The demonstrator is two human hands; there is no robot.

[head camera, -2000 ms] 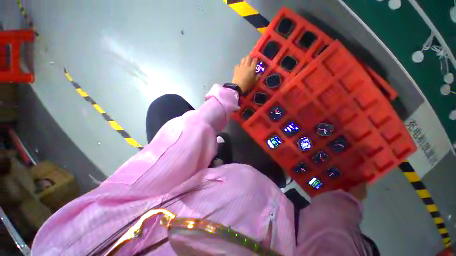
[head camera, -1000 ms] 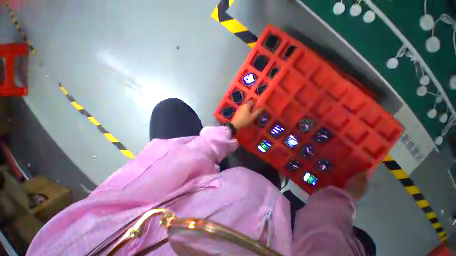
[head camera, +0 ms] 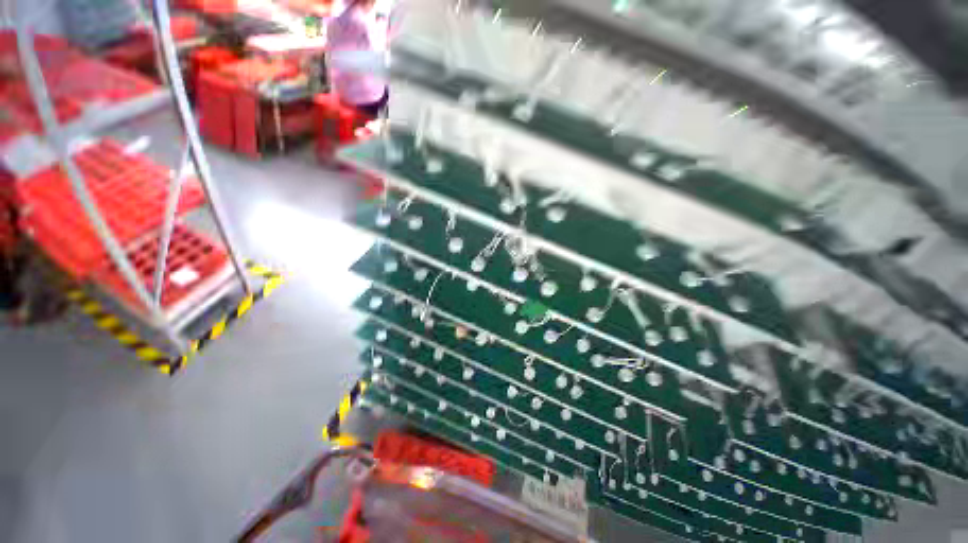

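Note:
No hand is in view. The charging rack (head camera: pixel 552 308) fills the right and middle of the blurred head view, with many green shelves and pale edges. White round charging pucks (head camera: pixel 519 274) on thin white cables lie on or hang from the shelves. A red tray (head camera: pixel 435 457) shows in part at the bottom centre, beside the lowest shelves. Its pockets and any watches in them cannot be made out. A gold and clear frame crosses the bottom edge in front of it.
At the left, a metal-framed trolley (head camera: pixel 196 159) holds red trays (head camera: pixel 111 207) inside yellow-black floor tape (head camera: pixel 218 327). Red bins (head camera: pixel 246 101) and benches stand at the back. A person in pink (head camera: pixel 359 51) is beside them.
The view has swung up from the floor to the rack and the room. Both hands and sleeves have left the picture. The red tray now shows only in part at the bottom.

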